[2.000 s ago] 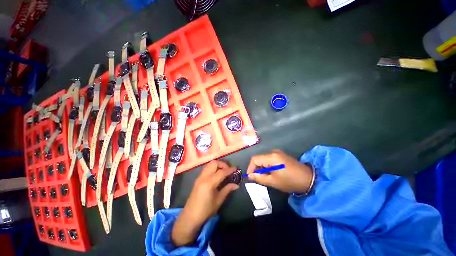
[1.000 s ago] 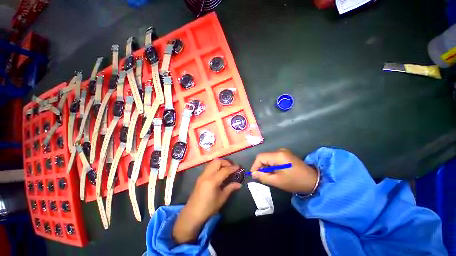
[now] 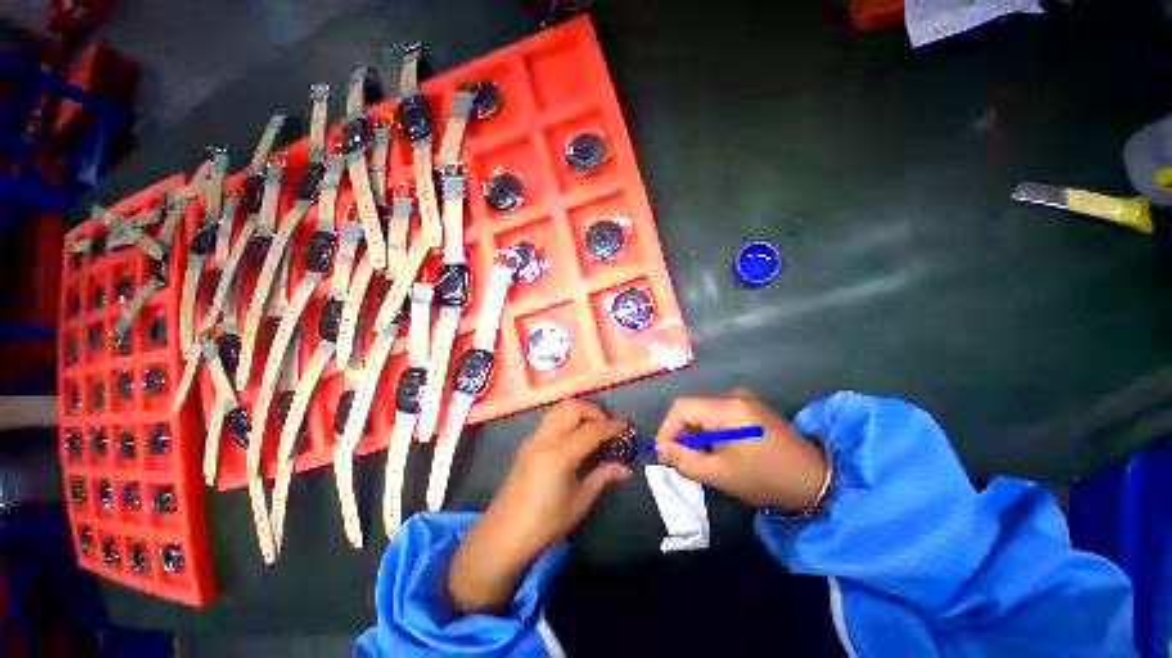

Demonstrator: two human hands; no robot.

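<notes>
My left hand (image 3: pixel 555 474) holds a small dark round watch head (image 3: pixel 622 446) between thumb and fingers. My right hand (image 3: pixel 739 453) holds a slim bright blue stick (image 3: pixel 722 437) like a pen, its tip end pointing left at the edge of the watch head. Whether the tip touches it is too small to tell. A crumpled white wipe (image 3: pixel 677 508) hangs below my right fingers; whether it is held or lies on the table I cannot tell. A small round blue cap (image 3: pixel 757 262) stands on the dark green table above my hands.
An orange-red tray (image 3: pixel 677 337) with watch heads in its pockets and strapped watches (image 3: pixel 473 372) across it lies upper left. A second such tray (image 3: pixel 195 566) is at the far left. A yellow-handled blade (image 3: pixel 1108 207) and a translucent bottle (image 3: pixel 1148 157) are at right. White paper (image 3: pixel 967 13) is at the top.
The whole view has shifted, with the table's items further right. My hands keep the same hold on the watch head and blue stick.
</notes>
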